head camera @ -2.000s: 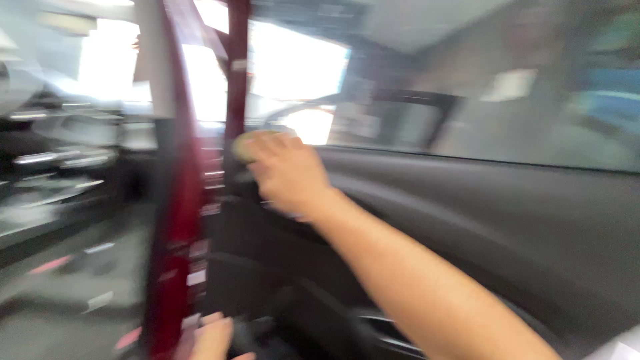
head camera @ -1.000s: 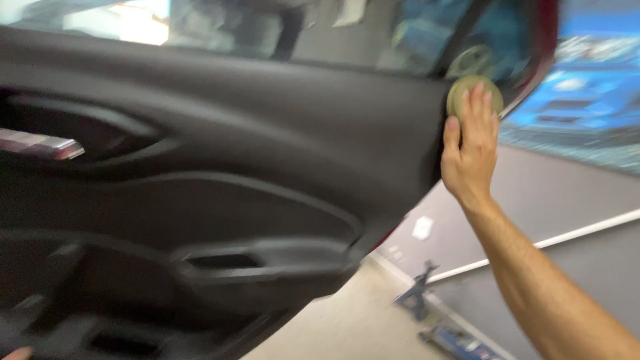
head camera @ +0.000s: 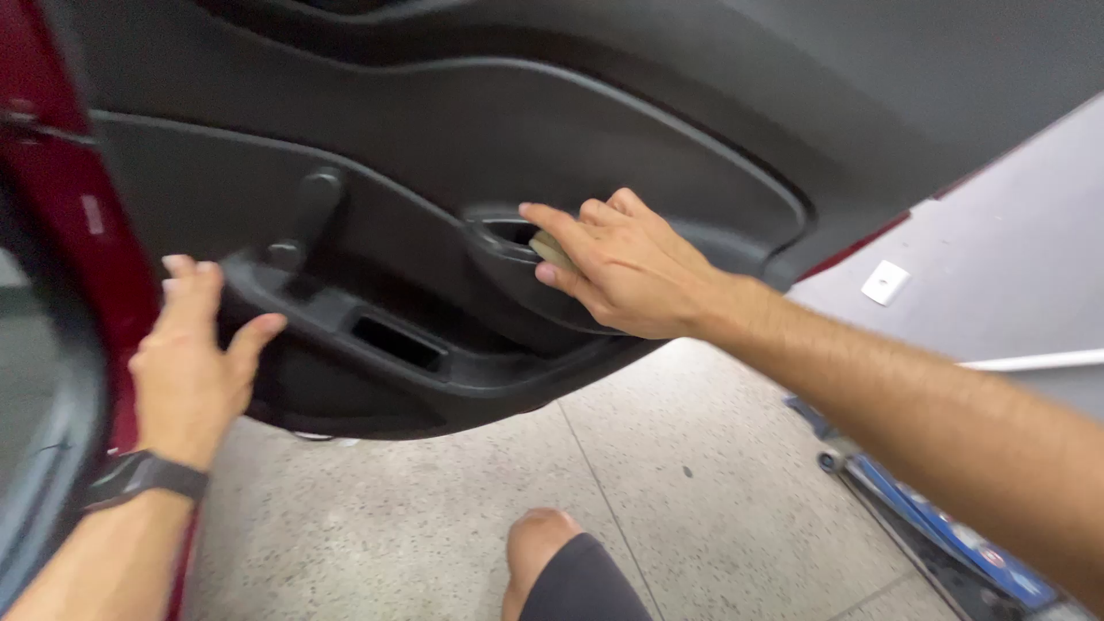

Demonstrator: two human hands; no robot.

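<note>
A black car door panel fills the upper view, with a window crank and a storage pocket in its lower part. My right hand grips a greenish round applicator pad, mostly hidden under the fingers, at the pull-handle recess. At the left edge of the panel, my left hand is held with fingers and thumb apart and nothing in it; whether it touches the door is not clear. A dark watch band circles that wrist.
The red door edge runs down the left. Below lies a speckled floor, with my knee over it. A blue floor jack sits at lower right, near a wall with a white outlet plate.
My right hand has moved with the pad from the upper corner of the door, below the window, to the pull-handle recess. The view has turned down and left; more of my left hand shows.
</note>
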